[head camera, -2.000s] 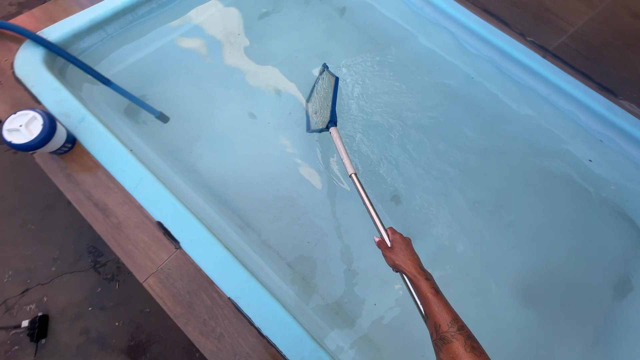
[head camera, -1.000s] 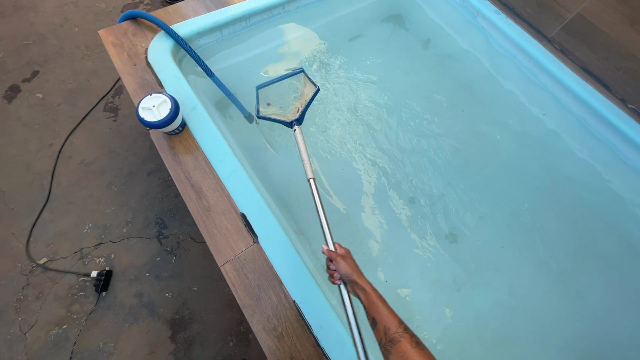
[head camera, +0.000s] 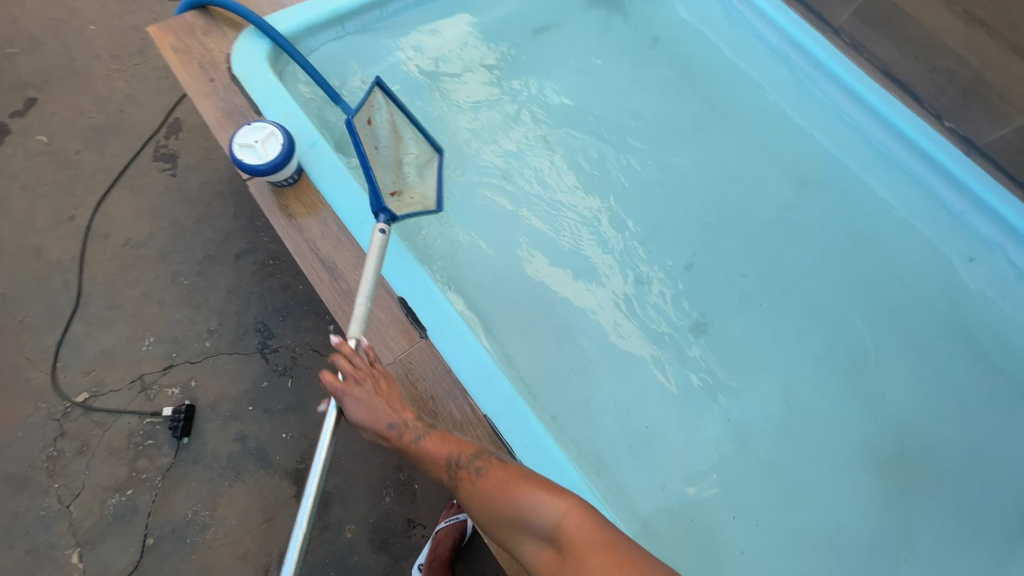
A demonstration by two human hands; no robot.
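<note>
My right hand [head camera: 368, 392] is closed around the metal pole [head camera: 316, 480] of a leaf skimmer, near the pole's pale upper sleeve. The skimmer's flat net [head camera: 396, 152], in a blue five-sided frame, is held up over the left edge of a light-blue pool, with brown bits on its mesh. Behind the net, a blue hose [head camera: 280, 40] runs over the pool's corner toward the water. My left hand is not in view, and the lower end of the pole is cut off by the frame.
A blue-and-white chlorine floater [head camera: 264, 152] stands on the wood-look ledge [head camera: 300, 232] beside the pool rim [head camera: 456, 320]. On the cracked floor lie a black cable [head camera: 80, 264] and a plug connector [head camera: 181, 420]. My foot in a white flip-flop [head camera: 448, 540] is by the ledge.
My right hand has moved left with the skimmer, from above the pool to over the ledge and floor. The net, low over the water two seconds ago, is now by the pool's left rim. The view has shifted left.
</note>
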